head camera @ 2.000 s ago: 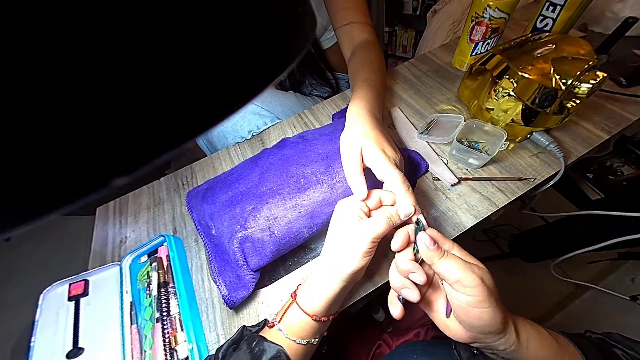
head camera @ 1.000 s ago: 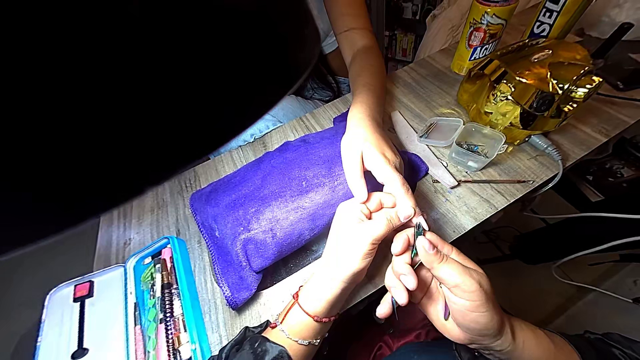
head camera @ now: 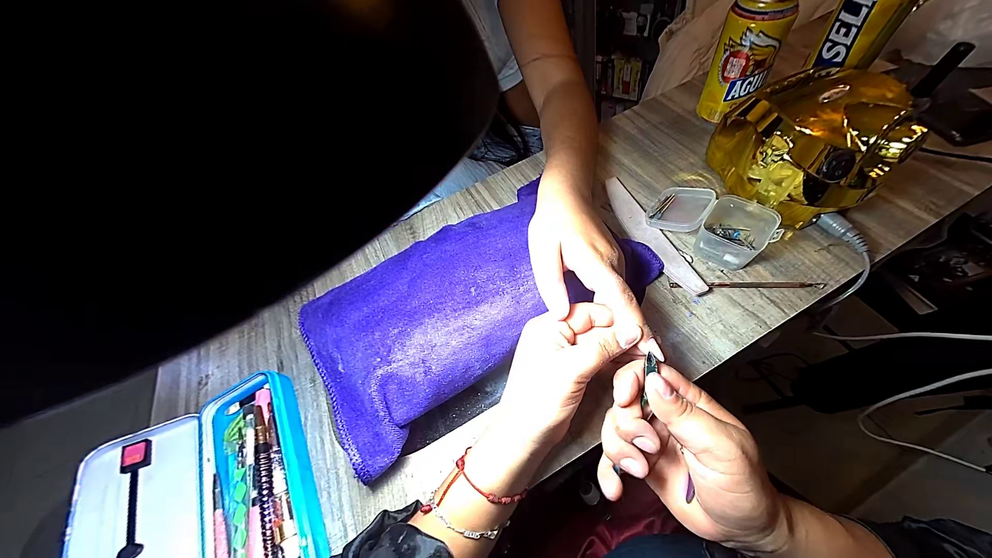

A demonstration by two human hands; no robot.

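Another person's hand reaches down over a purple towel-covered cushion, one finger extended. My left hand, with red and silver bracelets on its wrist, grips that finger near its tip. Just right of it, my right hand holds a small dark metal tool, probably cuticle nippers, its tip close to the fingernail. Whether the tip touches the nail cannot be told. Most of the tool is hidden by my fingers.
A nail file, a small plastic box of metal bits, a thin metal tool, a gold nail lamp and a yellow can stand or lie to the right. An open blue case is lower left. A large dark shape blocks the upper left.
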